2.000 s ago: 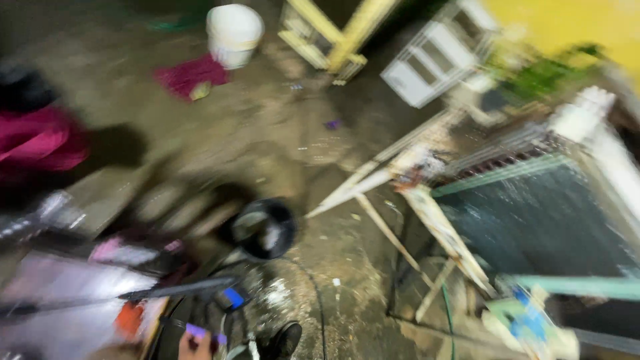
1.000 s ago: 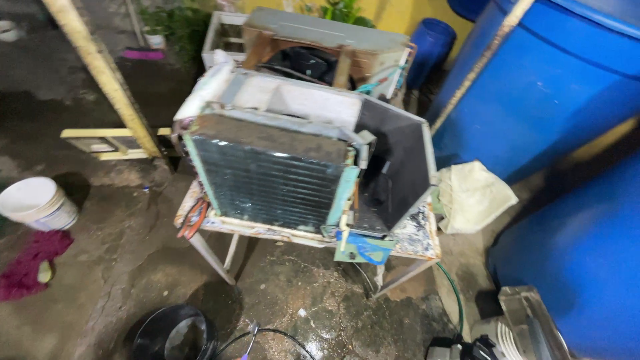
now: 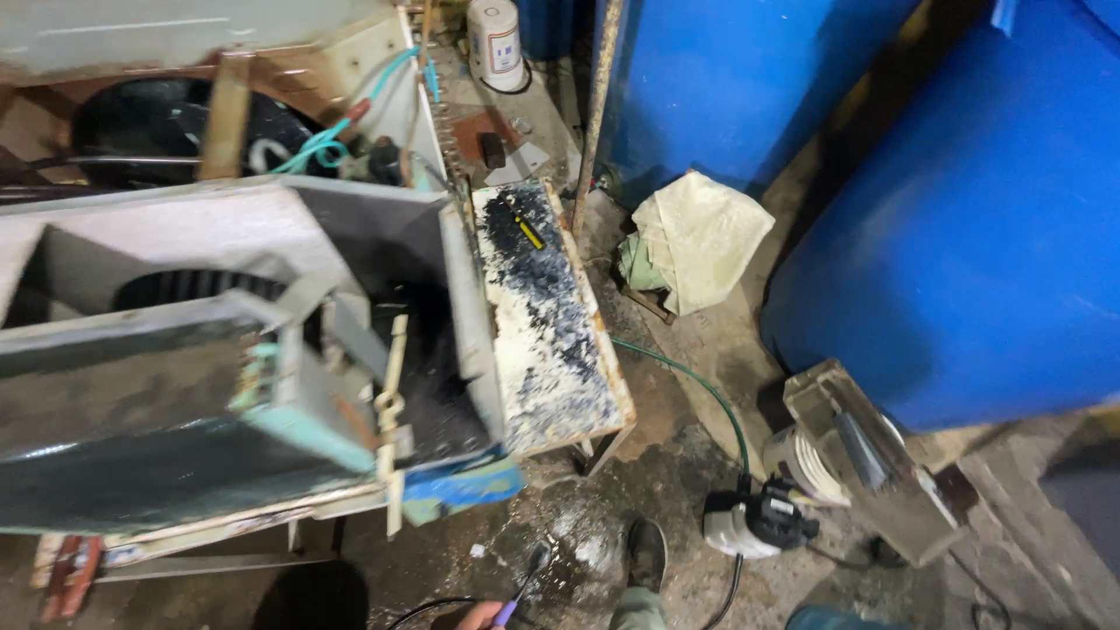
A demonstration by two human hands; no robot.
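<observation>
My right hand (image 3: 478, 616) shows at the bottom edge, closed around the purple handle of a brush-like tool (image 3: 522, 582) whose dark shaft points up over the wet floor. Which hand this is rests on its look alone; no other hand is in view. Above and to the left stands an opened air-conditioner unit (image 3: 367, 197) with a finned coil (image 3: 175, 472), on a worn table (image 3: 560, 350). A yellow and black screwdriver (image 3: 529, 234) lies on the tabletop. Red-handled pliers or a similar tool (image 3: 74, 573) rest at the table's lower left corner.
Large blue barrels (image 3: 980, 245) stand at the right. Near them are a cloth-draped object (image 3: 700, 236), a pressure washer or pump (image 3: 759, 518) with a green hose (image 3: 700, 376), and a metal tray (image 3: 875, 464). A white bucket (image 3: 497, 44) stands behind. A rusty pole (image 3: 600, 105) rises beside the table.
The view has swung strongly to the right and nearer the table. A hand with a purple-handled tool shows at the bottom now, as it did two seconds ago.
</observation>
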